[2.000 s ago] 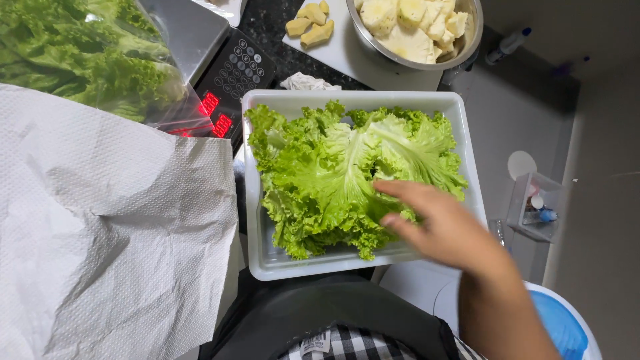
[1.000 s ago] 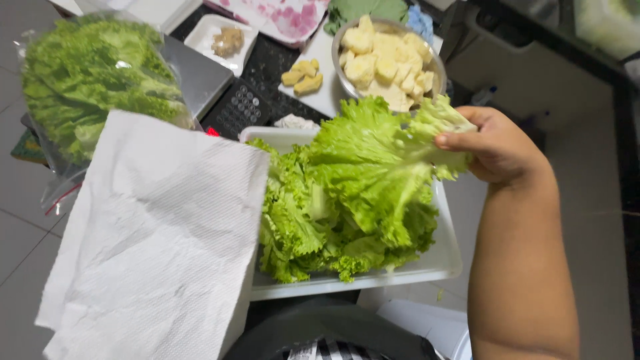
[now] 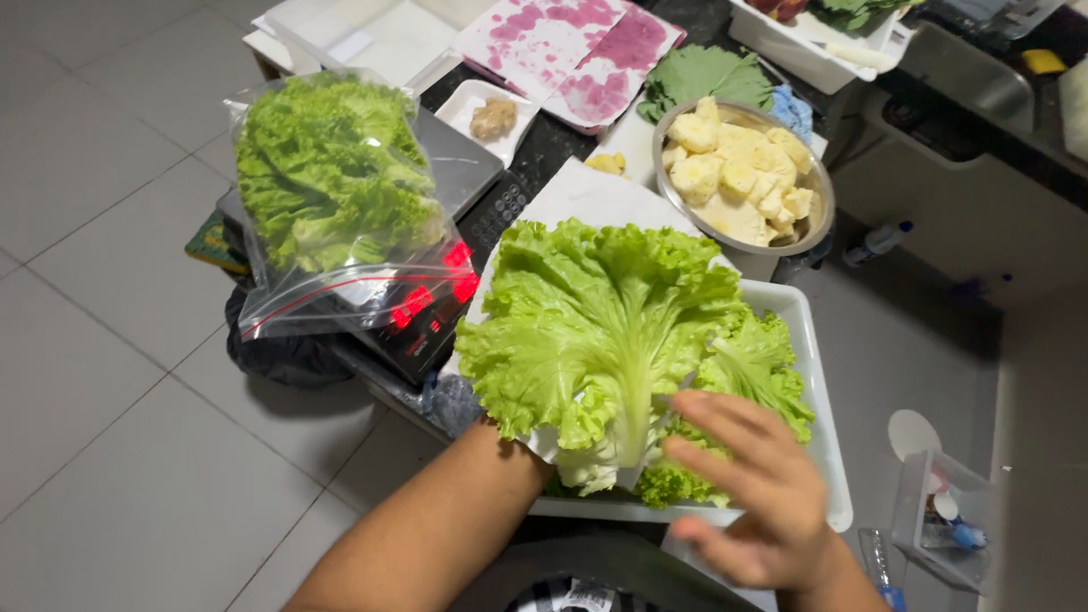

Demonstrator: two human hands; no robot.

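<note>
Large green lettuce leaves (image 3: 612, 331) lie spread on a white paper towel (image 3: 586, 191). My left forearm reaches beneath them from below, and my left hand is hidden under the towel and leaves; its fingers cannot be seen. More lettuce (image 3: 761, 365) lies in the white plastic tray (image 3: 820, 408), partly behind the towel. Beside the stem end of the top leaf, my right hand (image 3: 748, 484) is apart-fingered, with nothing in it. A zip bag of lettuce (image 3: 340, 178) rests on a digital scale (image 3: 442, 314) with a red lit display.
A steel bowl of peeled, cut pieces (image 3: 739, 174) stands behind the tray. Ginger-like root (image 3: 494, 118) sits in a small white dish (image 3: 450, 106). Farther back are pink-stained paper sheets (image 3: 569, 51), a dark green leaf (image 3: 705, 81) and a sink (image 3: 977, 76).
One second ago my right hand held lettuce up over the tray; now it is free of it. The paper towel has moved right from beside the tray to over it, with lettuce on it.
</note>
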